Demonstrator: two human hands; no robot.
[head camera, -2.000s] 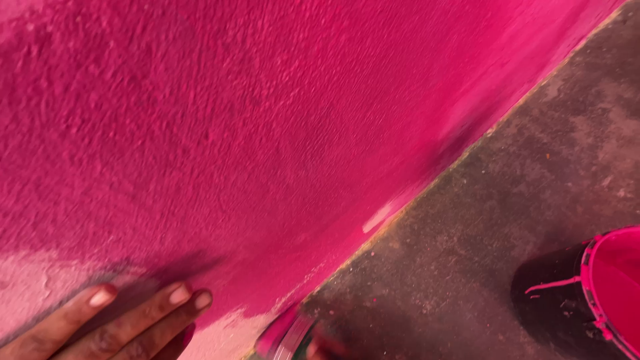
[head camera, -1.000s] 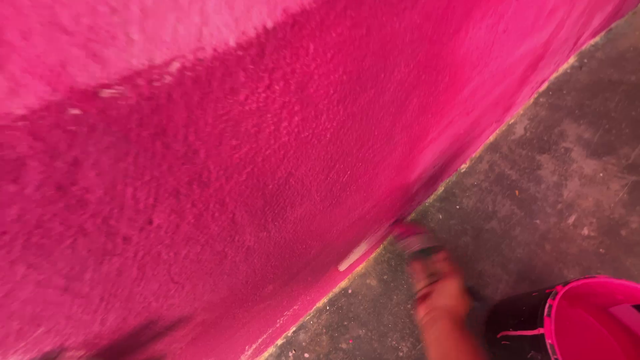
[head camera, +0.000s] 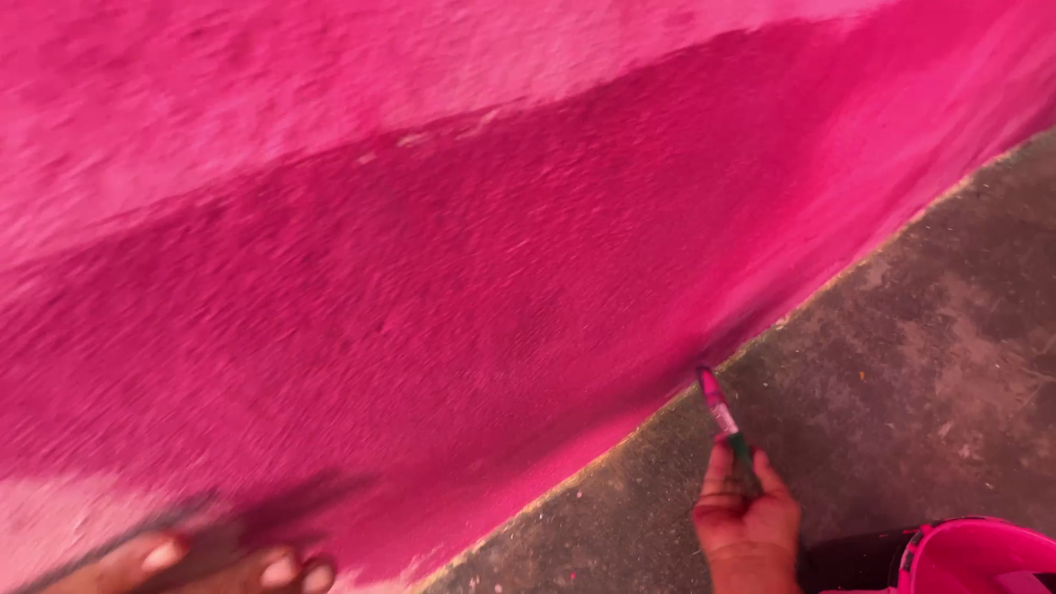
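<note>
My right hand (head camera: 747, 520), palm up, grips the dark green handle of a paintbrush (head camera: 720, 404). Pink paint coats its bristles, whose tip is at the bottom edge of the pink wall (head camera: 495, 297), where wall and floor meet. At the lower left, the fingers of my left hand (head camera: 239, 565) are spread near or against the wall; whether they touch it cannot be told. Nothing shows in that hand, and its palm is out of view. A bucket (head camera: 978, 540) with pink paint on its rim and inside stands right of my right hand, partly cut off.
The dark, stained concrete floor (head camera: 932, 355) runs along the wall's lower edge. A paler pink patch (head camera: 58, 520) of wall lies by my left hand, and a lighter band crosses the wall above the darker pink.
My right hand with the brush, blurred at the wall's foot one second ago, now shows plainly with the bristles at the edge. My left hand's fingers are in view again at the lower left.
</note>
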